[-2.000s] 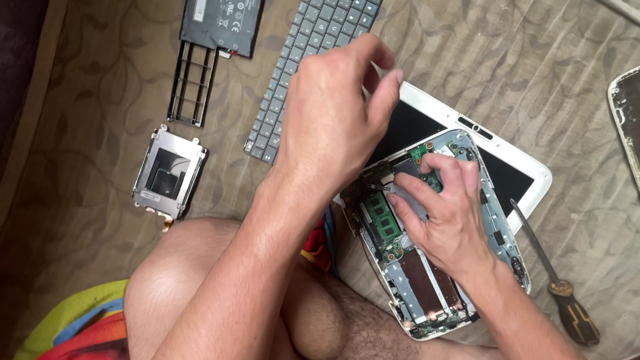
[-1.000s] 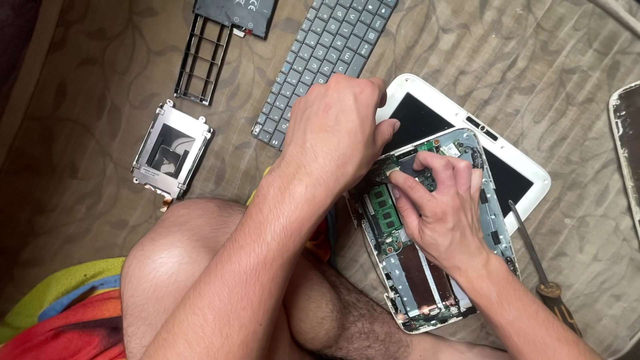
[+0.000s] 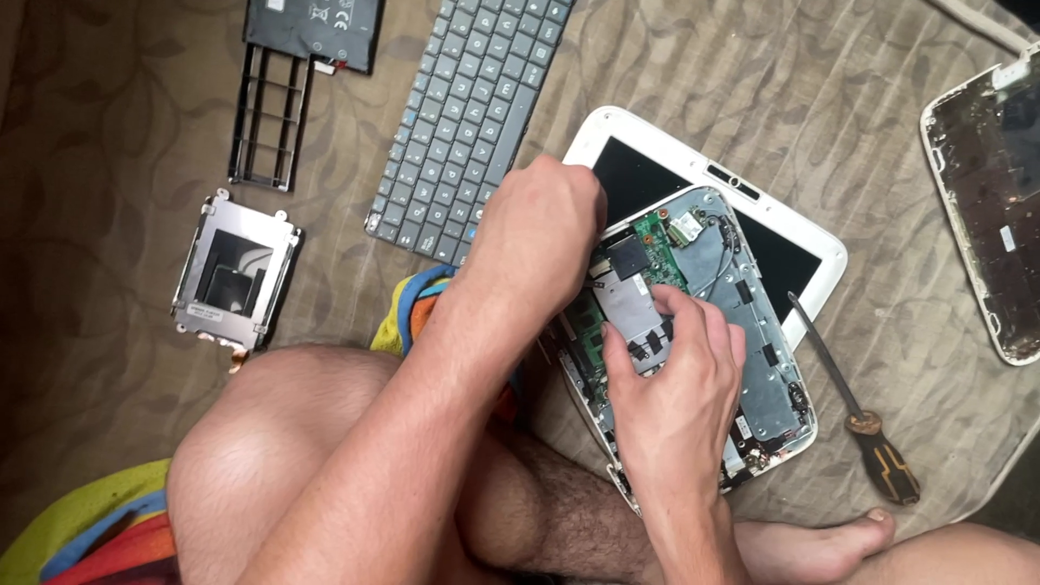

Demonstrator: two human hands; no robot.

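The opened base of a small white laptop [image 3: 768, 325] lies tilted across the white-framed screen half [image 3: 827, 252], with its green circuit board [image 3: 662, 260] exposed. My right hand [image 3: 674, 382] is over the base, thumb and fingertips at opposite edges of a silver metal plate [image 3: 626, 302] with black pads. Knuckles up, my left hand [image 3: 540, 223] is at the base's upper left edge; its fingertips are hidden, so what it holds cannot be told. Part of a green memory module [image 3: 587, 325] shows beside my right thumb.
A grey keyboard [image 3: 467, 122], a black battery [image 3: 313, 32], a black slotted frame [image 3: 268, 122] and a metal drive caddy [image 3: 236, 272] lie on the patterned cloth at left. A screwdriver [image 3: 873, 439] lies right of the base. Another casing part [image 3: 975, 219] is at far right.
My right hand has moved down and its thumb and fingers are spread wider. The silver plate now shows plainly between them. My left hand has turned, with its fingers no longer in sight.
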